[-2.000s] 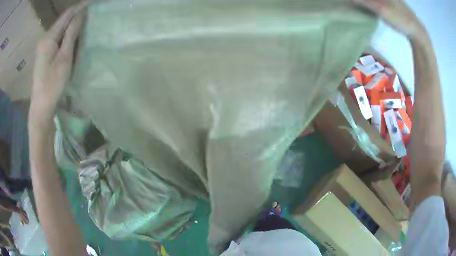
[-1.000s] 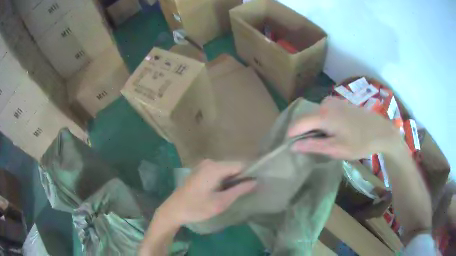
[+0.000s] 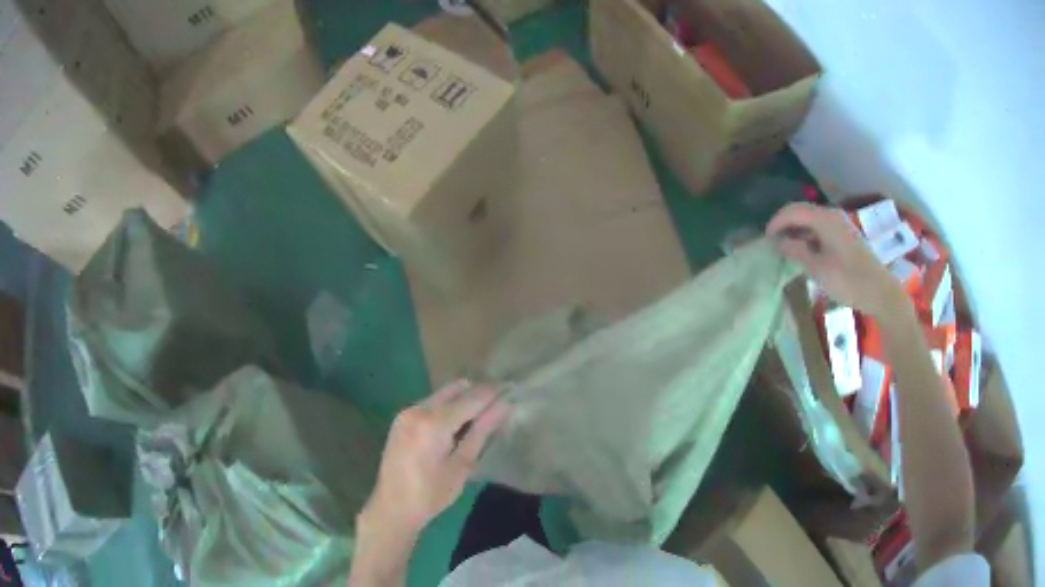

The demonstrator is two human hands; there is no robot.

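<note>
A grey-green woven sack (image 3: pixel 619 401) hangs limp between my two hands, its upper edge stretched slantwise. My left hand (image 3: pixel 441 447) grips the sack at its left end, low in the middle of the view. My right hand (image 3: pixel 819 247) grips the other end, higher and to the right. A closed, printed carton (image 3: pixel 407 132) stands beyond the sack, partly on flattened cardboard (image 3: pixel 573 206), and touches neither hand. The fingertips are partly hidden by the sack cloth.
Bagged cartons (image 3: pixel 149 315) and a tied sack bundle (image 3: pixel 269 482) stand on the green floor at left. Cartons are stacked at upper left. An open carton (image 3: pixel 733 126) stands by the pale wall. Orange-and-white packs (image 3: pixel 877 344) fill an open box at right. Clear film (image 3: pixel 330 327) lies on the floor.
The sack was spread high across the view, then lowered and gathered between my hands. Now my hands are farther apart, the right one higher, with the sack's edge stretched. The printed carton appears nearer.
</note>
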